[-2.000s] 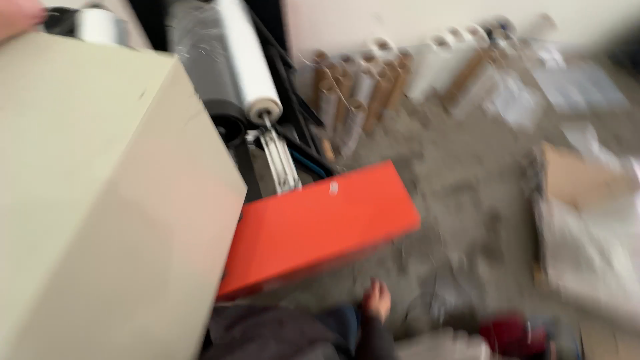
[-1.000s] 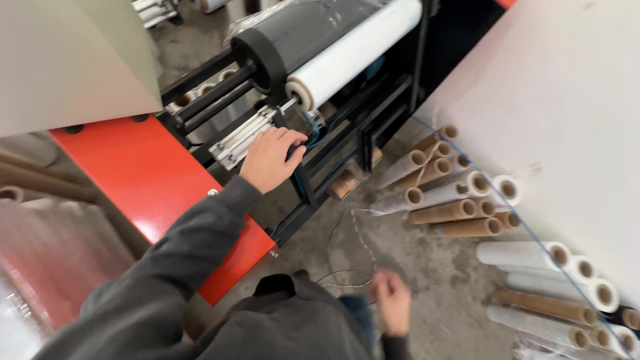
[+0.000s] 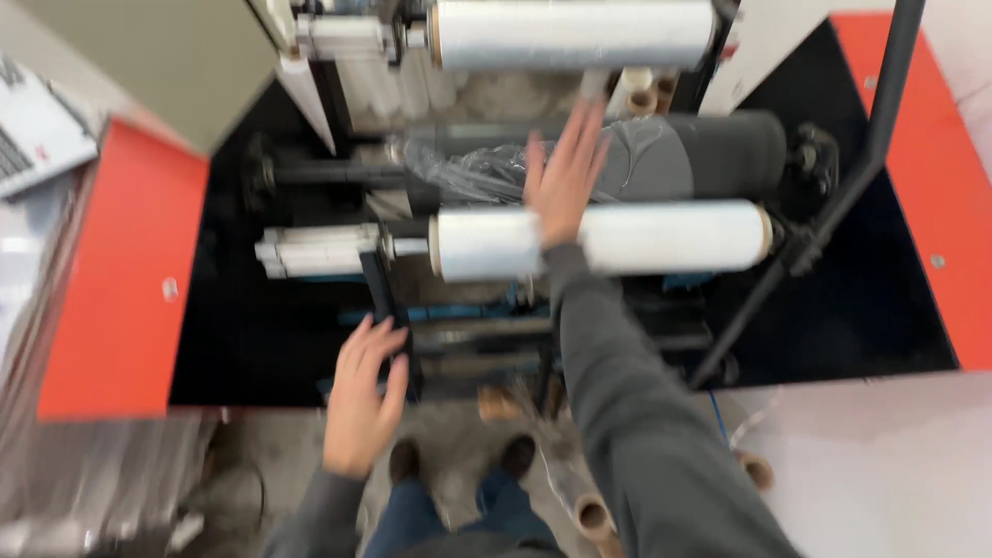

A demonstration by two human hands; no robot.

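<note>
My right hand (image 3: 567, 174) reaches over the near roll of white plastic film (image 3: 674, 236), fingers apart, above the dark rubber roller (image 3: 732, 155). Loose clear film (image 3: 473, 167) lies bunched on that roller beside the fingers; whether they touch it I cannot tell. Nothing shows in my left hand (image 3: 364, 395), which is lower left with its fingers spread near a black machine bar (image 3: 378, 287). A pneumatic cylinder (image 3: 322, 249) sits at the left end of the near roll. Another white film roll (image 3: 573, 32) is mounted at the top.
Orange side panels (image 3: 116, 287) flank the machine, the other (image 3: 922, 178) being at the right. A black diagonal bar (image 3: 837, 209) crosses the right side. Cardboard cores (image 3: 593, 515) stand or lie on the floor near my feet. Stacked plastic-wrapped material (image 3: 85, 473) is at lower left.
The view has swung round to face the machine's rollers. My right hand, low and away from the machine a second ago, now reaches over them. My left hand is no longer at the cylinder.
</note>
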